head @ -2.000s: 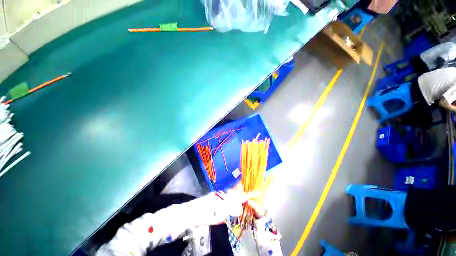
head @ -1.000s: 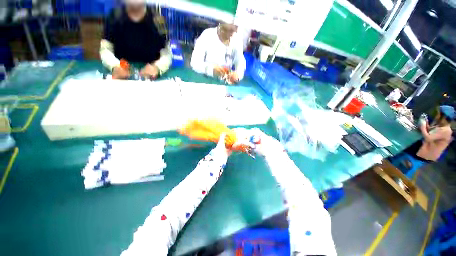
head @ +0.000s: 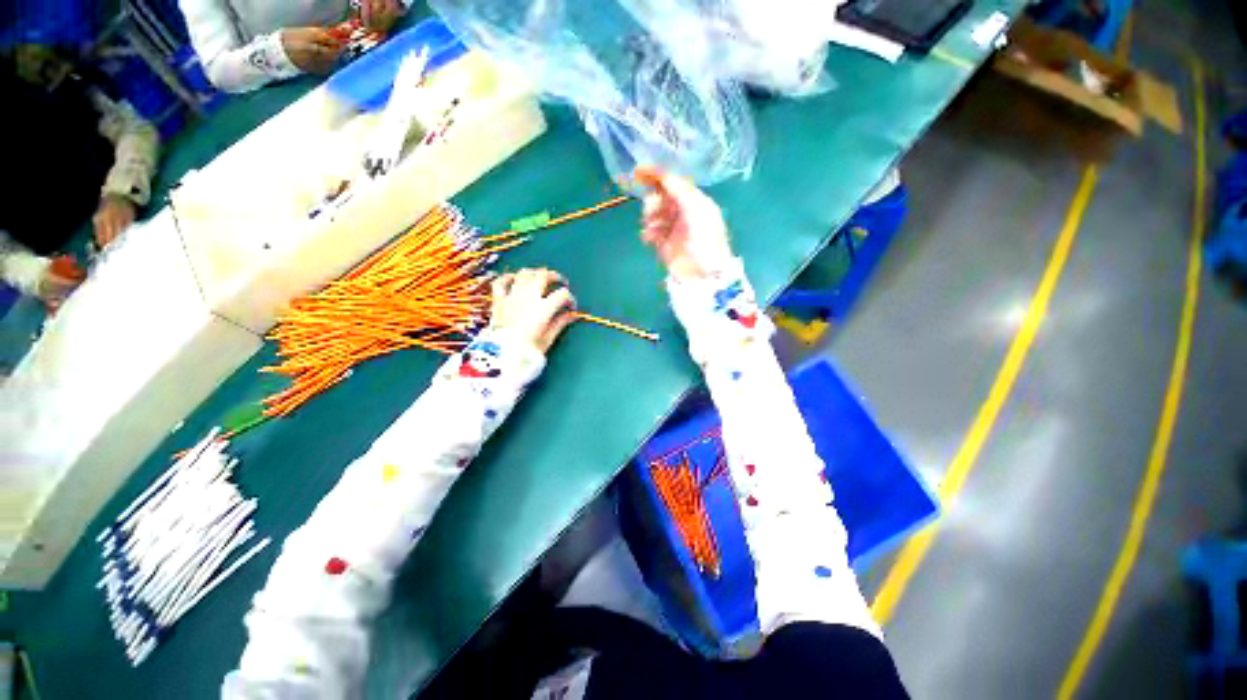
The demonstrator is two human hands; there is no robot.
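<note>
Orange wires [head: 376, 308] lie in a loose, spread pile on the green bench. My left hand [head: 533, 306] is at the right end of the pile, fingers curled down. One orange wire sticks out to the right from beside it; whether the hand grips any wire is hidden. My right hand [head: 681, 226] is raised beside a clear plastic bag [head: 684, 116], fingers bent; I cannot tell if it holds anything. White tubes with dark ends [head: 185, 540] lie in a heap at the lower left. Green tags [head: 529, 222] show at the pile's edges.
A long cream box [head: 226, 253] stands behind the pile, with white pieces in its open compartment. A blue tote [head: 862, 472] with orange pieces [head: 684, 513] is below the bench edge. Other people's hands [head: 317, 49] work opposite. A cardboard box [head: 1067, 82] stands in the aisle.
The orange bundle, held up in my hands before, now lies spread on the bench. My hands have moved apart, the right one towards the bag. The view has turned down.
</note>
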